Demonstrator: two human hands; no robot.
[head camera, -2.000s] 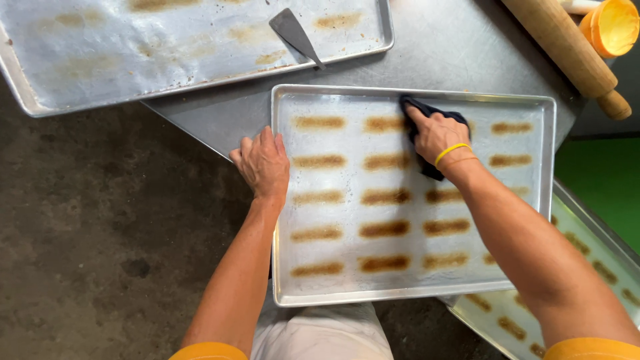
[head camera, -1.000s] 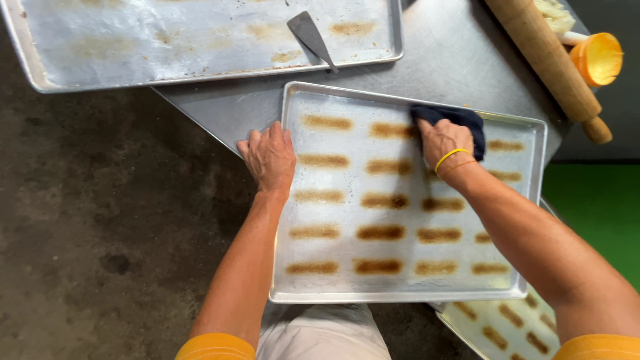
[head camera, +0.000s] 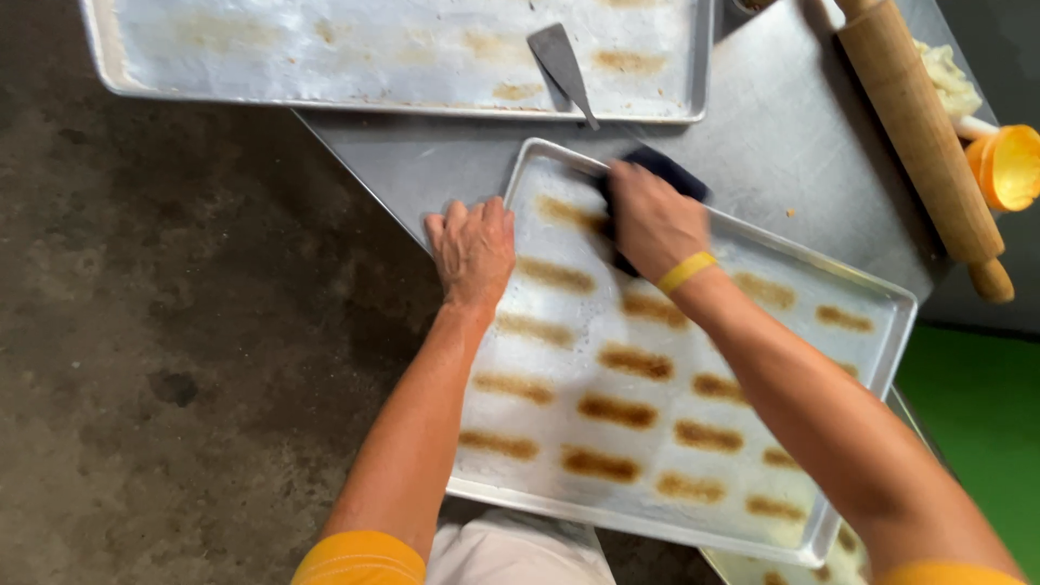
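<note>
A metal baking sheet (head camera: 585, 325) marked with rows of brown oblong stains lies tilted in front of me, over the corner of a steel table. My left hand (head camera: 473, 248) rests on its left rim, fingers at the edge. Under my right hand (head camera: 660, 219) is a dark cloth (head camera: 668, 172), pressed near the sheet's far rim; part of the cloth hangs over that rim. The hand is blurred and a yellow band is round its wrist.
A second stained baking sheet (head camera: 406, 110) carries a metal scraper (head camera: 562, 69) at the back. On the steel table (head camera: 764, 122), right, are a wooden rolling pin (head camera: 926, 130), pale dough (head camera: 949, 80) and an orange container (head camera: 1007, 166). Another stained sheet (head camera: 731, 569) shows below right.
My right hand has moved left with the dark cloth along the far rim. The baking sheet has turned, its right side now closer to me. My left hand stays at the left rim.
</note>
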